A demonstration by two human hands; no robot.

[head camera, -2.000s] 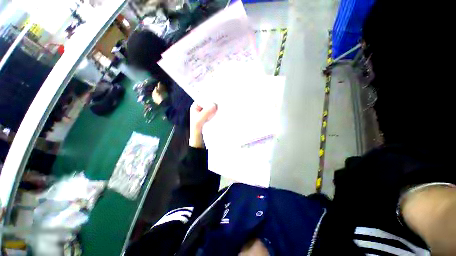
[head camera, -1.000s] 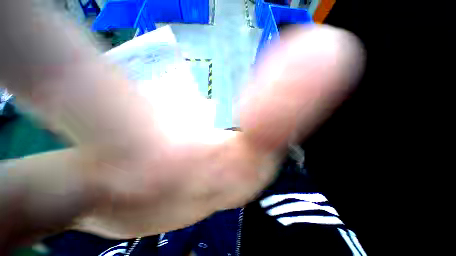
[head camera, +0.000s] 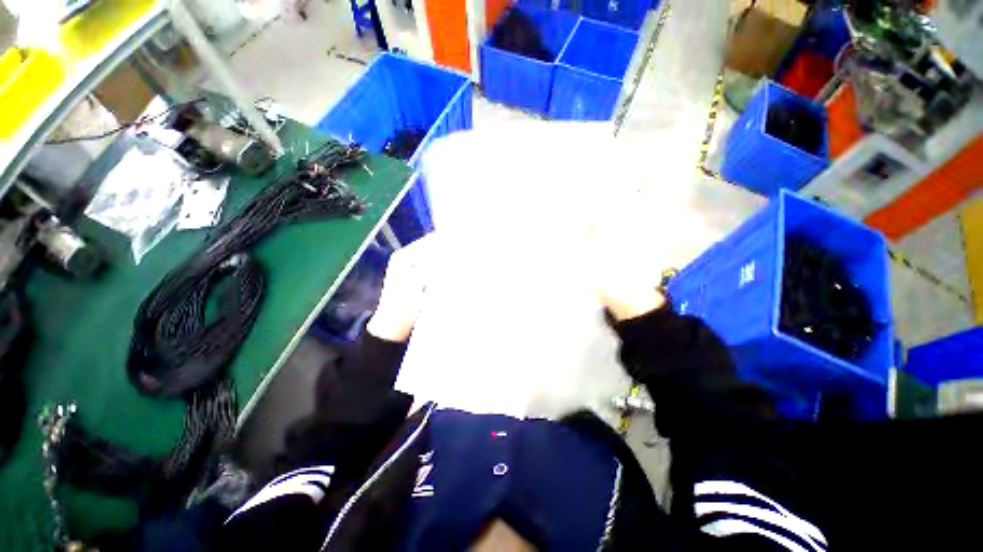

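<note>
White paper sheets (head camera: 517, 248), overexposed to blank, are held up in front of my chest. My left hand (head camera: 397, 289) grips their left edge; its fingers merge into the glare. My right hand (head camera: 634, 300) is at their right edge, partly washed out, with the dark sleeve close behind it. Any print on the sheets cannot be read.
To the left is a green bench (head camera: 286, 253) with a coiled black cable bundle (head camera: 199, 323) and a clear plastic bag (head camera: 140, 189). Blue bins stand on the floor ahead and at the right; the near right bin (head camera: 744, 280) holds black parts.
The view has shifted to the bench end and blue bins. The large blurred hand has left the front of the camera. Both hands are now at the sheets, which have moved to the centre.
</note>
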